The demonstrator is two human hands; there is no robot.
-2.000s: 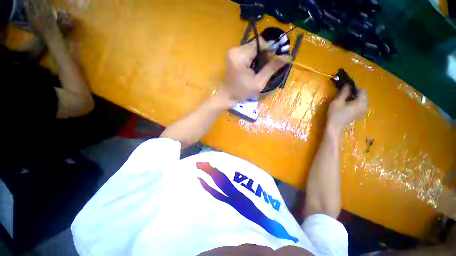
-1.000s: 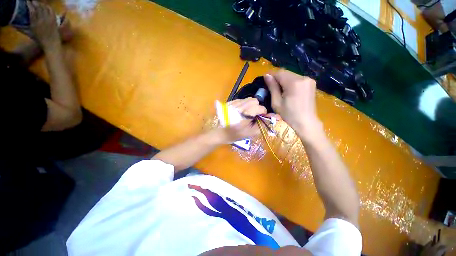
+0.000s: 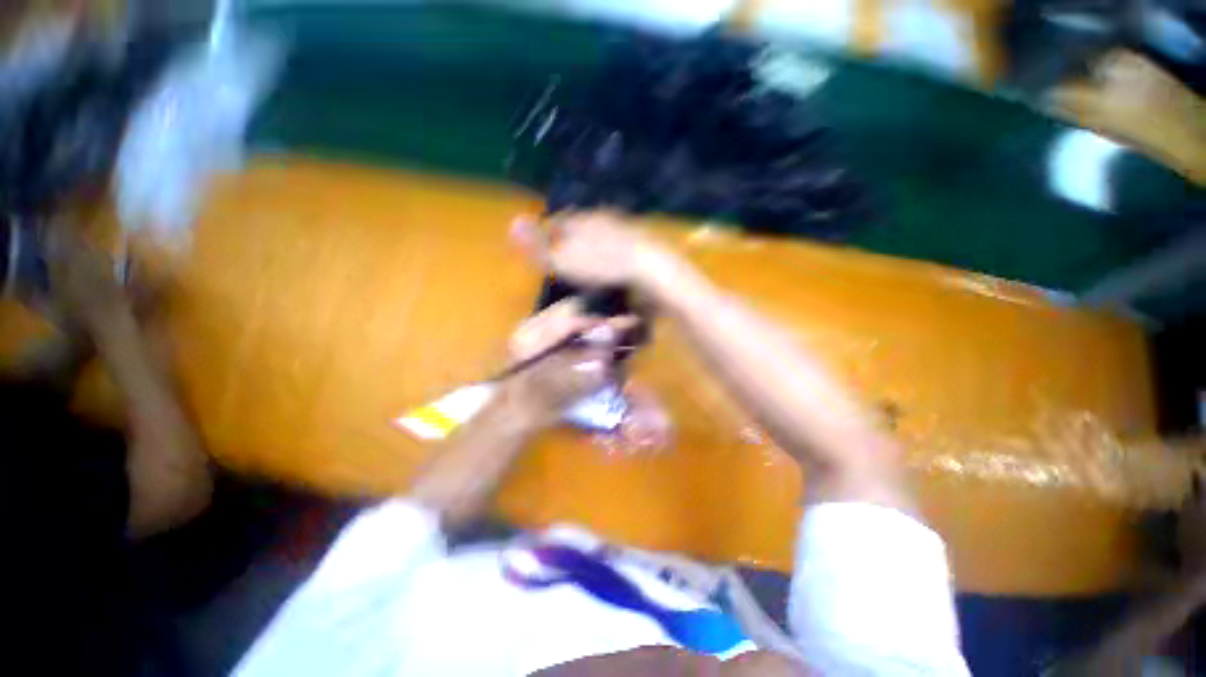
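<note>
The frame is blurred. A dark camera unit (image 3: 594,296) stands on the orange-yellow bench (image 3: 357,284) in front of me, mostly hidden by my hands. Its silver-white base (image 3: 598,407) shows below my left hand. My left hand (image 3: 562,360) is at the unit's near side with fingers bent; a thin dark strand crosses it. What it grips is too blurred to tell. My right hand (image 3: 595,251) is above the far side of the unit, fingers bent; I cannot tell whether it holds anything. A white and yellow label (image 3: 447,411) sticks out beside my left wrist.
A pile of black parts (image 3: 714,132) lies on the green belt (image 3: 384,99) beyond the bench. A neighbour's arm (image 3: 139,384) and a clear plastic bag (image 3: 185,146) are at the left. Another person's hand (image 3: 1144,106) is at the far right, and another arm shows at the right edge.
The view has turned, so the bench lies flatter. My right hand has moved from beside the unit to its far side, nearer the pile. The label now points away from my left wrist.
</note>
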